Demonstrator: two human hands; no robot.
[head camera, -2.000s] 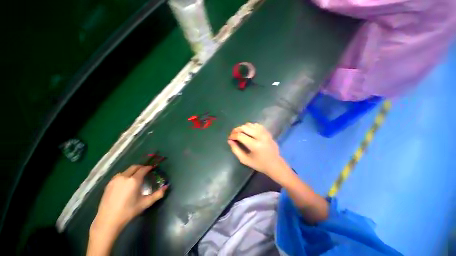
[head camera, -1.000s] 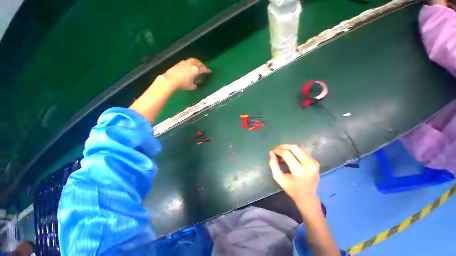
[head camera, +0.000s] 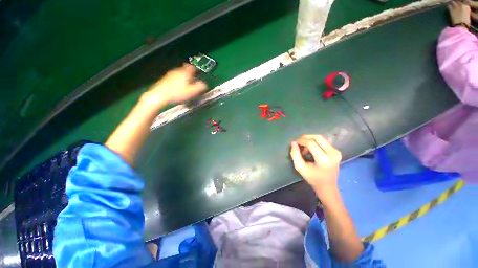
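Note:
An open phone half-assembly (head camera: 203, 63), green with silver-white parts, lies on the green belt. My left hand (head camera: 181, 86) is blurred just below it, over the whitish edge strip; I cannot tell whether it holds anything. My right hand (head camera: 318, 158) is above the bench near its front edge, fingers curled with thumb and fingertips close; whether something small is between them is hidden. A pile of small red parts (head camera: 271, 112) lies mid-bench. A second, darker red pile (head camera: 215, 126) lies to its left.
A red tape roll (head camera: 340, 81) lies at the right, with a thin black cord and a small white piece (head camera: 366, 107) near it. A whitish post (head camera: 310, 26) stands at the edge strip. Black gridded trays (head camera: 39, 209) are at the left. A person in pink is at the right.
The phone half-assembly, under my left hand before, now lies uncovered on the belt. My left hand has come back from the belt toward the bench. My right hand keeps its curled pose.

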